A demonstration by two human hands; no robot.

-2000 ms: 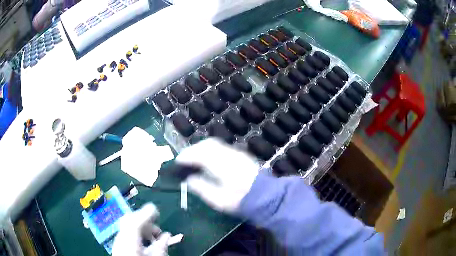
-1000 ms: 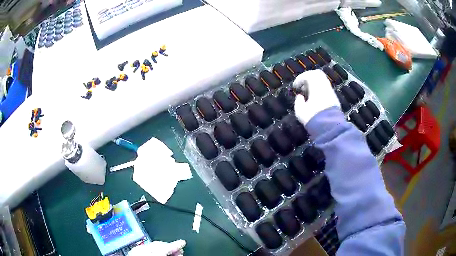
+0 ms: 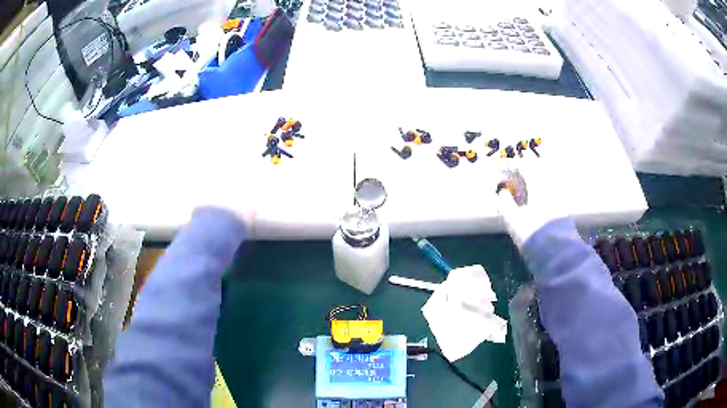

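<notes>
My left hand [image 3: 241, 213], in a white glove, is at the near edge of the white foam block [image 3: 191, 171]; it blends into the foam and its fingers cannot be made out. My right hand [image 3: 516, 203] is over the block's right part, below the row of loose earbuds [image 3: 507, 151]. A small black and orange earbud [image 3: 504, 188] shows blurred at its fingertips. More earbuds [image 3: 282, 139] lie left of centre. The light blue tester [image 3: 361, 370] is at the bottom centre with its screen lit. A yellow cradle [image 3: 357, 331] sits at its far edge.
A dispenser bottle [image 3: 361, 259] stands behind the tester. A crumpled white cloth [image 3: 465, 311] and a blue pen [image 3: 433, 254] lie to its right. Trays of black cases flank the bench, left [image 3: 49, 275] and right [image 3: 666, 275]. A foam tray [image 3: 486, 49] is at the back.
The view has turned left to face the tester and foam block. My right hand has moved from the right case tray to the foam. My left hand has left the tester for the foam's edge.
</notes>
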